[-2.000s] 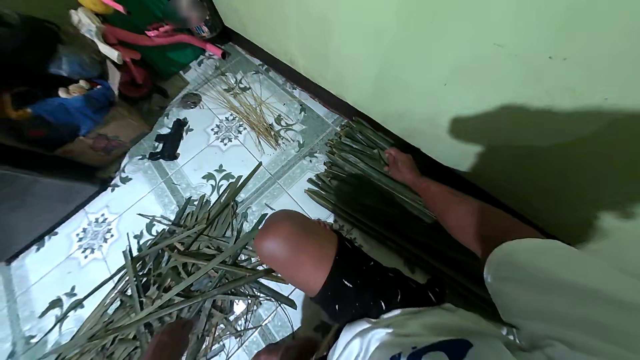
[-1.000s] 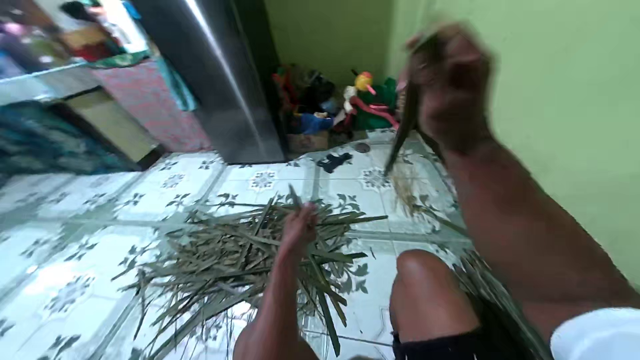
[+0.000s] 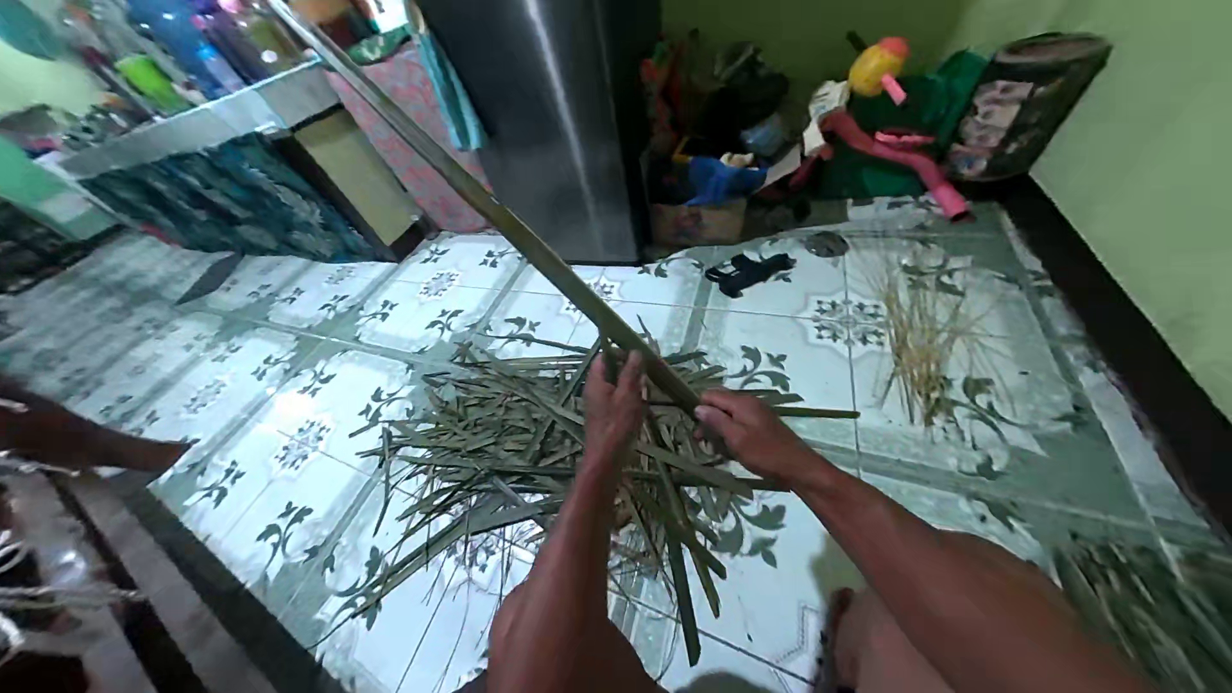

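Note:
A long green palm leaf strip [image 3: 539, 252] slants from the upper left down to my hands. My right hand [image 3: 746, 433] grips its lower end. Just left of that, my left hand [image 3: 614, 399] has its fingers around a small dark piece beside the strip; whether it also holds the strip is unclear. Beneath both hands lies a heap of cut leaf strips [image 3: 510, 423] on the tiled floor. A bundle of thin pale leaf ribs [image 3: 919, 356] rests on the tiles to the right. More long leaves [image 3: 1145, 597] lie at the lower right, blurred.
A dark refrigerator [image 3: 577, 125] stands ahead. Toys and cloth fill the corner beside a patterned bin [image 3: 1030, 106]. A black object [image 3: 751, 273] lies on the floor near a drain cover [image 3: 826, 244]. Another person's leg [image 3: 87, 438] shows at the left edge, and a green wall [image 3: 1145, 212] rises on the right.
The view has swung left from the leaves by the wall. My right hand, raised at the upper right one second ago, is now lower, near my left hand over the heap.

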